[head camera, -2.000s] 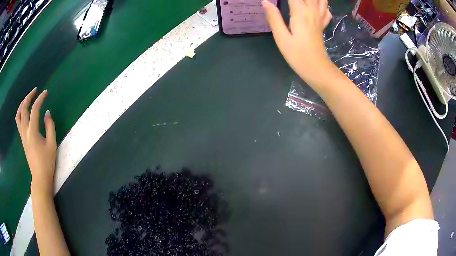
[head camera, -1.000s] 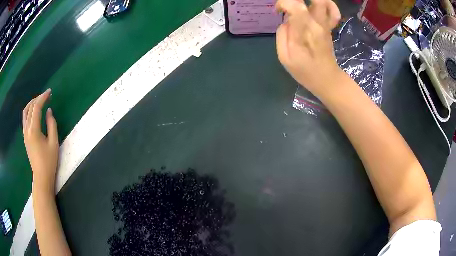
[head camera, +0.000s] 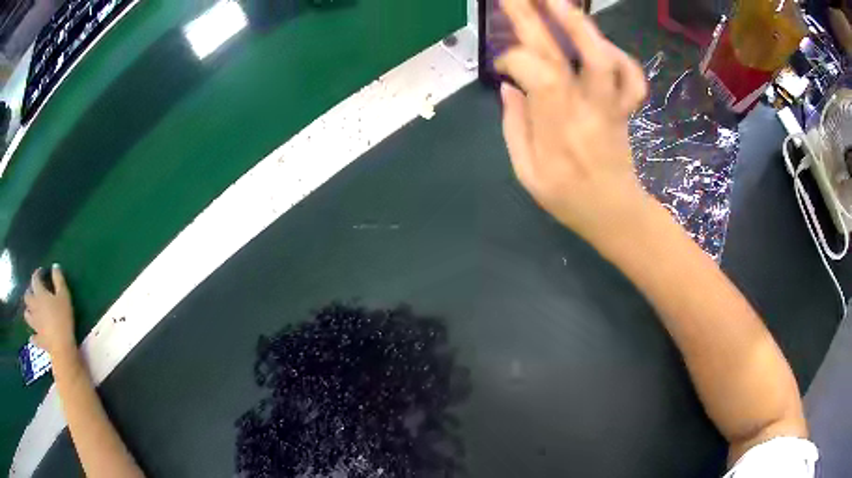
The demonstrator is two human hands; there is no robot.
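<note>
My right hand (head camera: 575,121) is at the top, fingers spread and slightly blurred, in front of the smartphone (head camera: 488,47), which stands upright and shows a dark purple screen. Whether the fingertips touch the screen is hidden. My left hand (head camera: 49,308) is at the far left over the green belt, holding nothing visible, its fingers apart. A handset assembly (head camera: 35,362) lies on the belt just below and beside that hand, partly covered by it. A wide pile of tiny black parts (head camera: 360,392) lies on the dark bench at the bottom.
The worn white rail (head camera: 224,224) curves between the green conveyor belt (head camera: 168,140) and the dark bench. A crinkled clear zip bag (head camera: 691,177) lies right of my right hand. A red and amber drink container (head camera: 747,51), a white fan (head camera: 836,140) and its cable (head camera: 815,219) are at the right.
My left hand has moved down along the belt, beside the handset there. The phone's screen has turned from pink to dark. The handset at the top has nearly left the picture. The view has shifted.
</note>
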